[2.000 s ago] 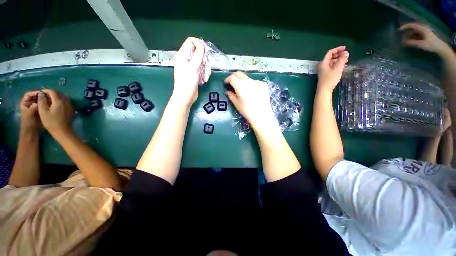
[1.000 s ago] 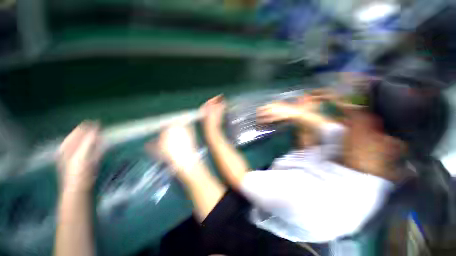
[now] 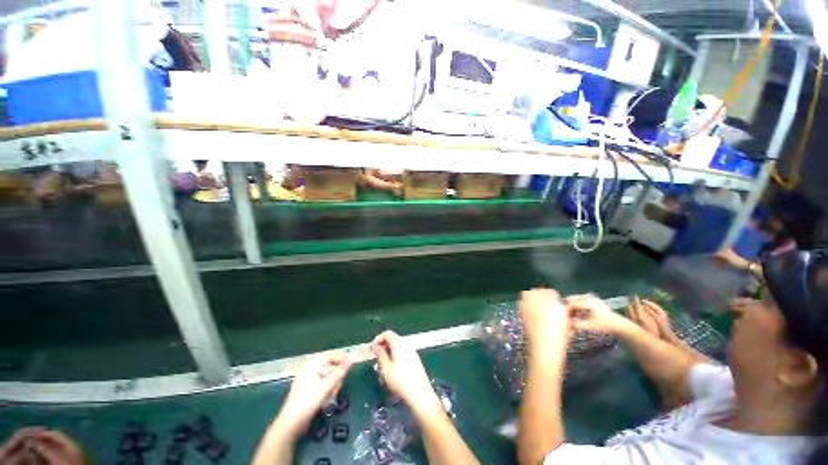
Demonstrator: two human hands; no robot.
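Note:
My left hand (image 3: pixel 318 381) is over the white rail's near edge, fingers curled. Something shiny shows just below its fingers; whether the hand grips it, I cannot tell. My right hand (image 3: pixel 396 363) is a little to the right, apart from the left, with its fingertips together; any small thing between them is too blurred to tell. Loose black square parts (image 3: pixel 340 432) lie on the green worktop below my left hand. Bagged parts (image 3: pixel 381 440) in shiny clear film lie to their right, partly hidden by my right forearm.
Black part clusters (image 3: pixel 195 438) and a neighbour's hands (image 3: pixel 41 449) are at left. A white rail (image 3: pixel 272 368) with an upright post (image 3: pixel 168 227) edges the worktop before the dark green belt (image 3: pixel 381 295). At right, a capped person handles clear blister trays (image 3: pixel 505 350).
The view swung right with blur, then rose to show the shelf and line beyond. My hands have come closer together, fingers drawn in. The large crinkled bag at my left hand no longer shows clearly.

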